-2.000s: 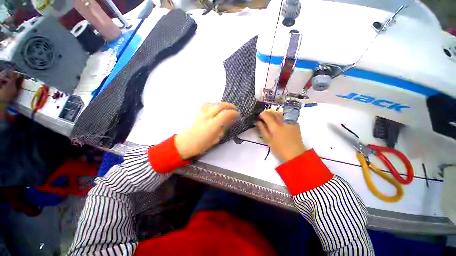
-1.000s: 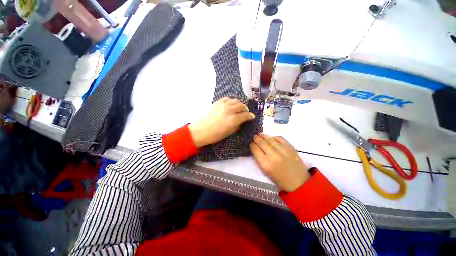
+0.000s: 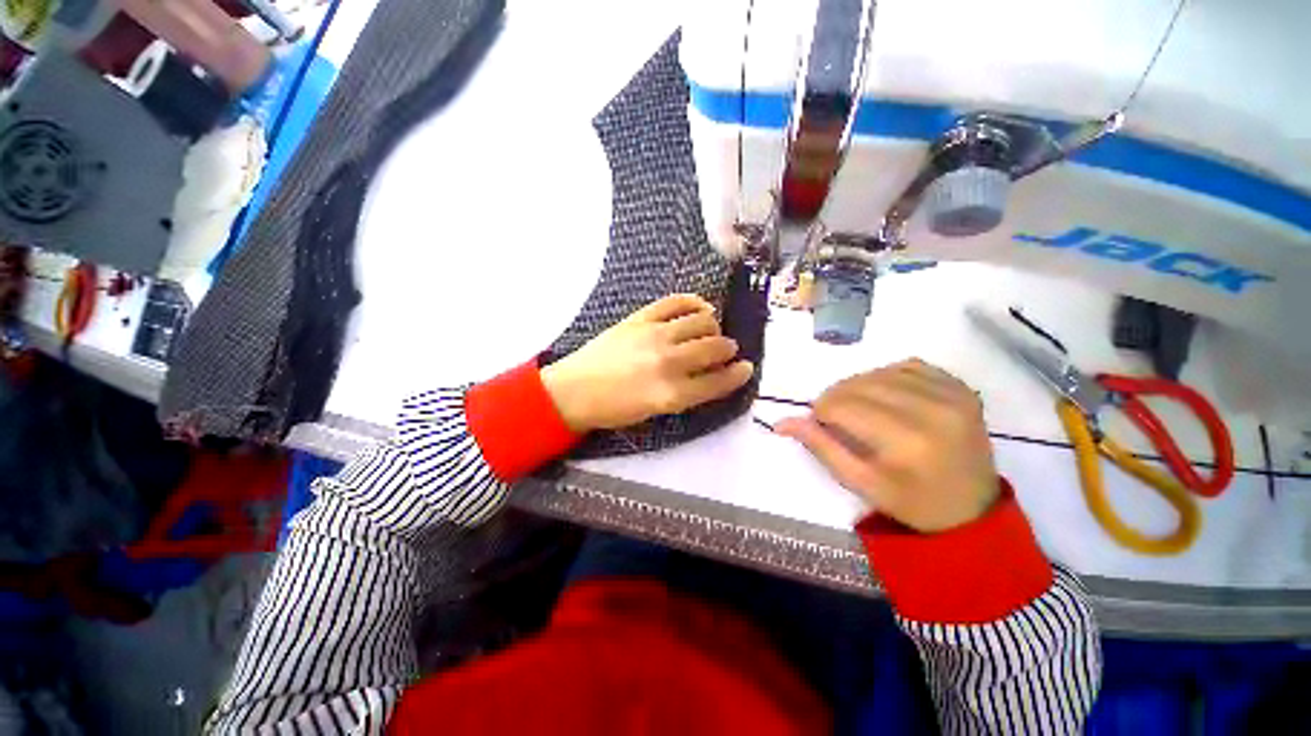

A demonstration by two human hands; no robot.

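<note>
The cut panel (image 3: pixel 643 216) of dark grey checked cloth lies on the white table, its right edge at the presser foot (image 3: pixel 758 266) of the sewing machine (image 3: pixel 920 122). A darker strip (image 3: pixel 743 324) lies along that edge. My left hand (image 3: pixel 650 367) rests on the panel, fingers bent and pressing on it just below the foot. My right hand (image 3: pixel 909 443) is off the cloth, to its right, with fingers curled and thumb towards the panel. The fingertips are blurred, and whether they hold a thread end cannot be told.
Scissors (image 3: pixel 1088 410) with yellow and red handles lie right of my right hand. Small dark cut pieces (image 3: pixel 1153 331) lie behind them. A panel stack (image 3: pixel 288 273) lies at the left. A grey fan box (image 3: pixel 86 158) and thread spool (image 3: pixel 170 86) stand beyond it.
My right hand has left the cloth and moved right. My left hand has stayed on the panel, which has turned from its earlier lie below the foot. The camera view has shifted slightly.
</note>
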